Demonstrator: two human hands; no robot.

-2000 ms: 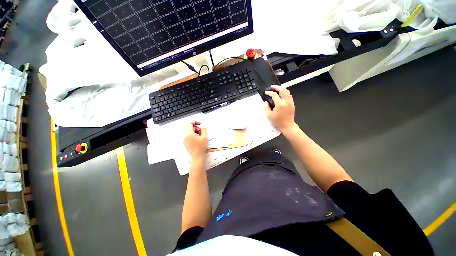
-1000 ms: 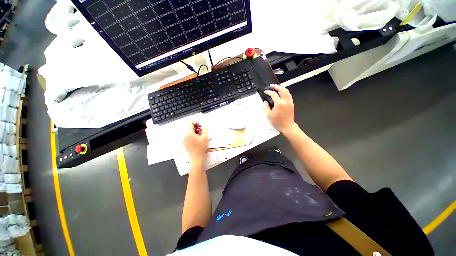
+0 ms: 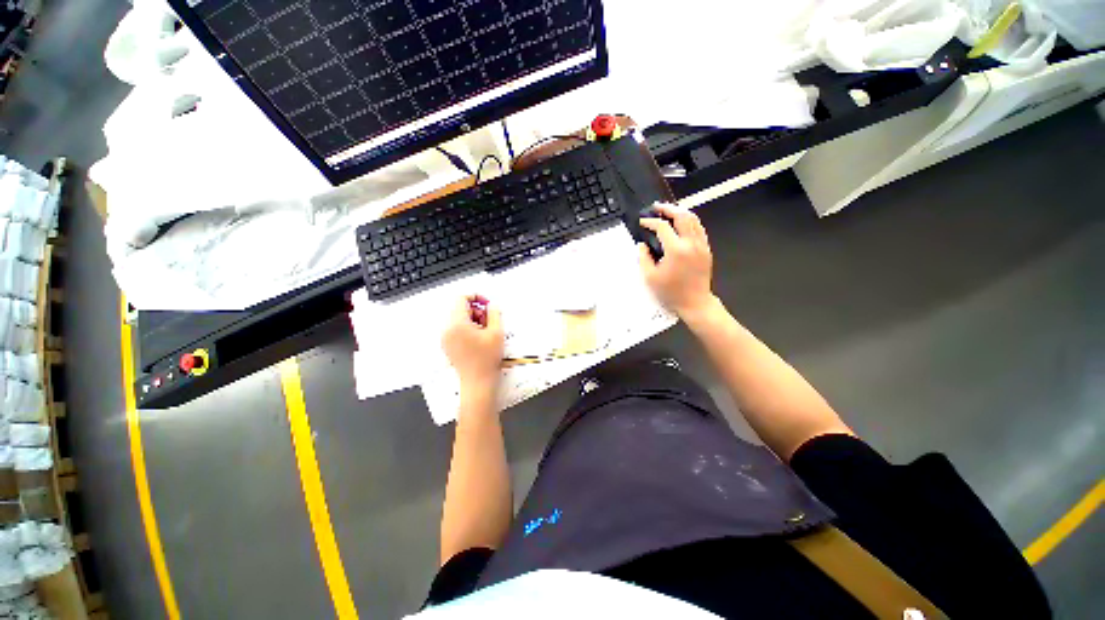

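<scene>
My right hand (image 3: pixel 682 259) rests on a small black mouse (image 3: pixel 652 240), mostly covered by the fingers, right of the keyboard. My left hand (image 3: pixel 474 337) lies on the white paper sheets (image 3: pixel 539 303), closed around a small dark red thing (image 3: pixel 479 311) that I cannot identify. A small tan paper (image 3: pixel 580 333) lies on the sheets between my hands. The long black keyboard (image 3: pixel 491 223) sits just beyond the sheets. Above it, the monitor (image 3: pixel 424 61) shows a grid of outlined shapes on black.
A red emergency button (image 3: pixel 603 125) is behind the keyboard. Another red button on yellow (image 3: pixel 192 362) is at the rail's left end. Wrinkled whitish film (image 3: pixel 230 248) covers the table behind. Stacked white bundles (image 3: pixel 24 327) stand at far left. Yellow floor lines (image 3: pixel 318 491) run at left.
</scene>
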